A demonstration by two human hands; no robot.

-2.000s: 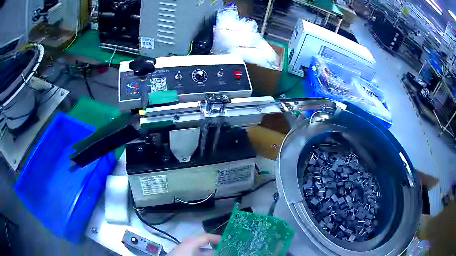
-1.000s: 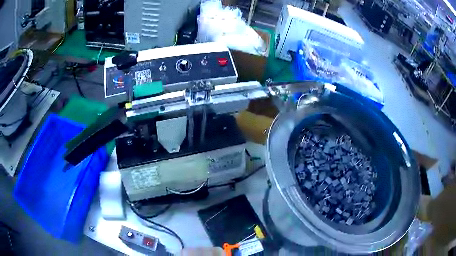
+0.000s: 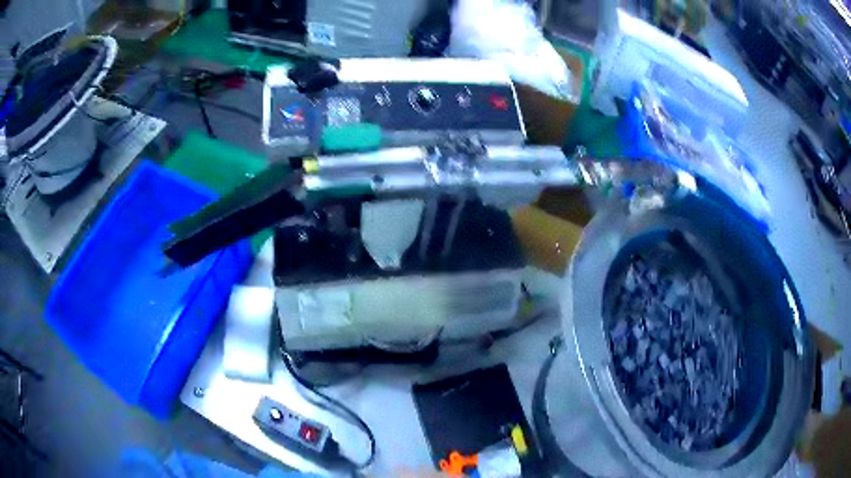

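Observation:
The cream-and-black machine [image 3: 401, 313] stands in front of me, with a silver feed track [image 3: 373, 173] across its top and a black chute [image 3: 238, 219] sloping down left. At right a large round metal bowl [image 3: 586, 373] holds a heap of dark grey leaded parts [image 3: 672, 345]. A black mat [image 3: 467, 411] lies before the machine, with an orange-handled tool [image 3: 457, 462], a yellow piece [image 3: 519, 441] and a pale label on it. Neither of my hands can be made out. The picture is blurred.
A blue bin [image 3: 140, 299] stands left, under the chute's end, with a white block [image 3: 249, 331] beside it. A small grey controller [image 3: 291, 425] with a red switch and cable lies at front. Another bowl [image 3: 56, 131] is far left. Blue fabric [image 3: 201, 465] shows at the bottom edge.
The hand and green circuit board seen at the bottom two seconds ago are gone from view, uncovering the black mat. The view has shifted, so the machine and bowl sit higher and farther right.

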